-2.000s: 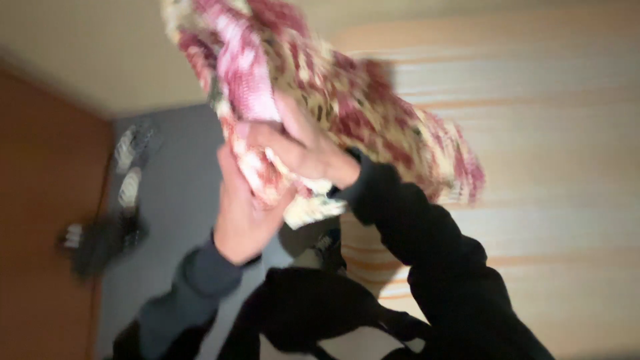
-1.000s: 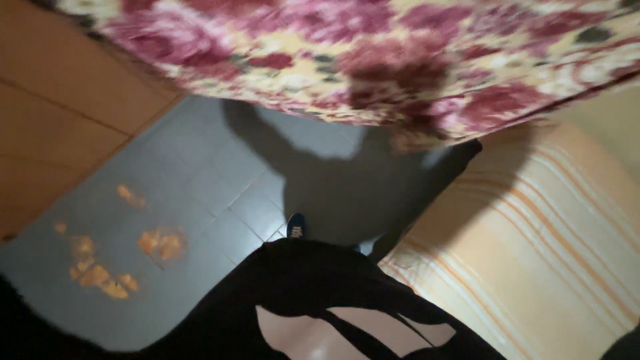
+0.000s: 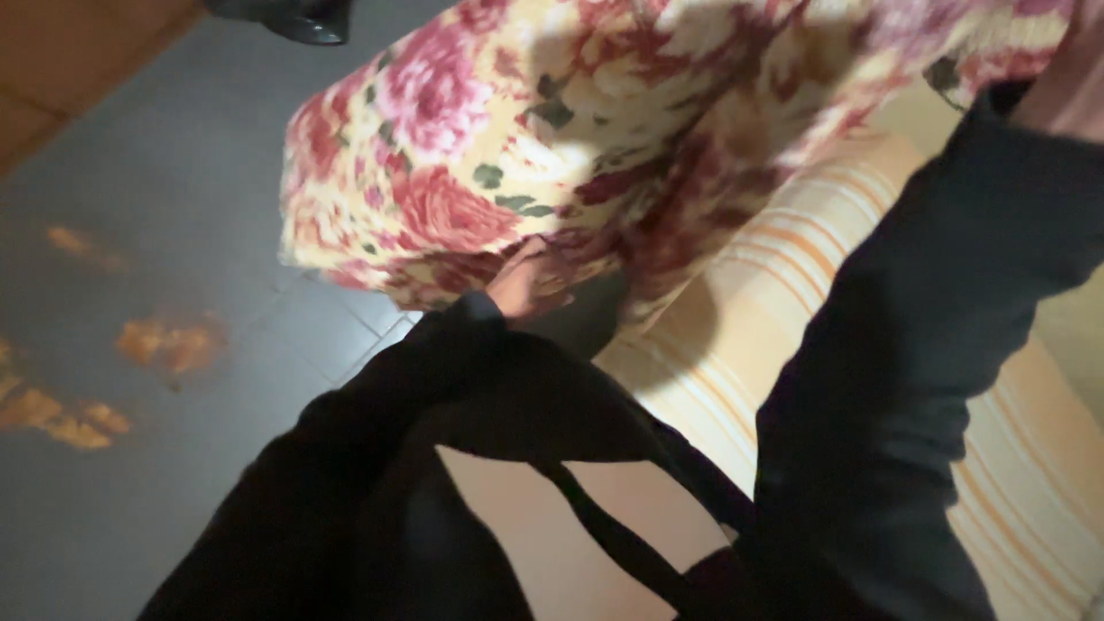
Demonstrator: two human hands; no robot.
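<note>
A large floral cloth [image 3: 448, 190], cream with pink and red roses and green leaves, hangs in folds across the top of the view. My left hand [image 3: 533, 278] is closed on its lower edge near the middle of the view. At the upper right edge, my right hand [image 3: 1065, 82] is raised beside the other end of the cloth; its fingers are cut off by the frame, so its grip does not show. Both arms wear dark sleeves. Behind the cloth, a cream bed cover with orange stripes [image 3: 776, 267] is partly hidden.
Grey floor tiles [image 3: 216, 172] lie at the left, with orange-brown patches [image 3: 168, 341] that look blurred. A wooden surface [image 3: 78, 60] stands at the upper left. Near it is a dark shiny object [image 3: 315, 21], cut off by the top edge.
The cloth, bunched in both hands two seconds ago, is now spread wide. One second ago it spanned the top with no hands visible; now my left hand shows on its lower edge.
</note>
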